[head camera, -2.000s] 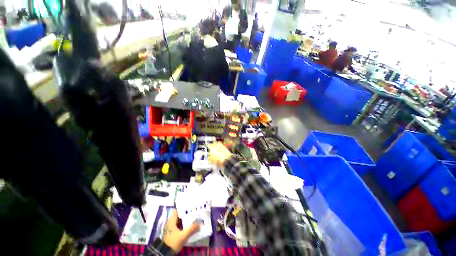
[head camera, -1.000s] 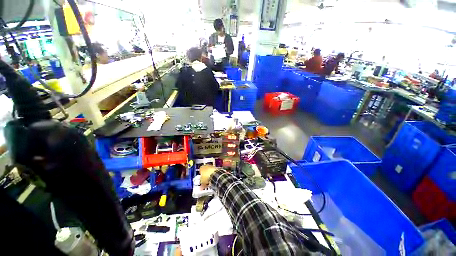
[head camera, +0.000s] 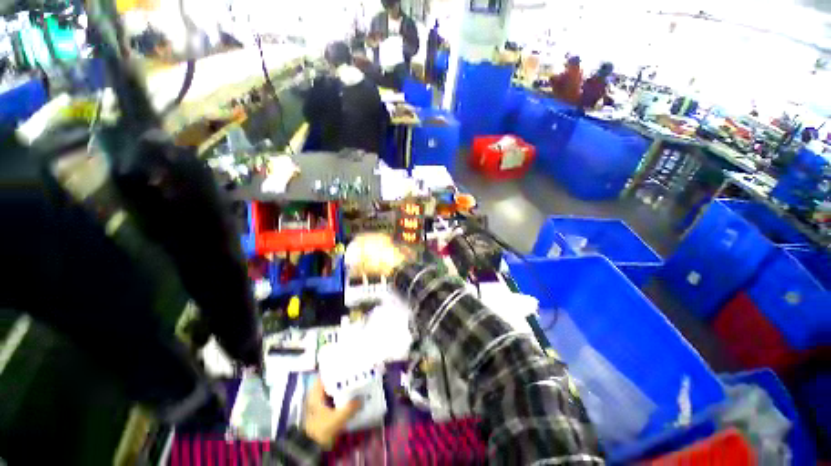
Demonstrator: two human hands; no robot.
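A white slotted housing shell (head camera: 353, 371) stands at the front of the bench, above the purple mat. My left hand (head camera: 325, 414) holds it by its lower left side. My right hand (head camera: 374, 255) is blurred and reaches to the rear of the bench, over a white frame (head camera: 366, 289) beside the bins; its fingertips are too blurred to tell whether they hold anything. A white plate (head camera: 251, 407) lies left of my left hand. A dark electric screwdriver (head camera: 214, 264) hangs close to the camera, its tip above that plate.
A red bin (head camera: 293, 238) and a blue bin (head camera: 314, 284) stand at the rear. A digital meter (head camera: 410, 221) with stacked red digits stands right of them. A large blue tote (head camera: 606, 332) stands right of the bench. White cord (head camera: 415, 391) lies near my right forearm. People sit and stand farther back.
The view has tilted down, so the shell, my left hand and the pink-striped front edge show again. My right hand stays at the rear by the white frame, now more blurred.
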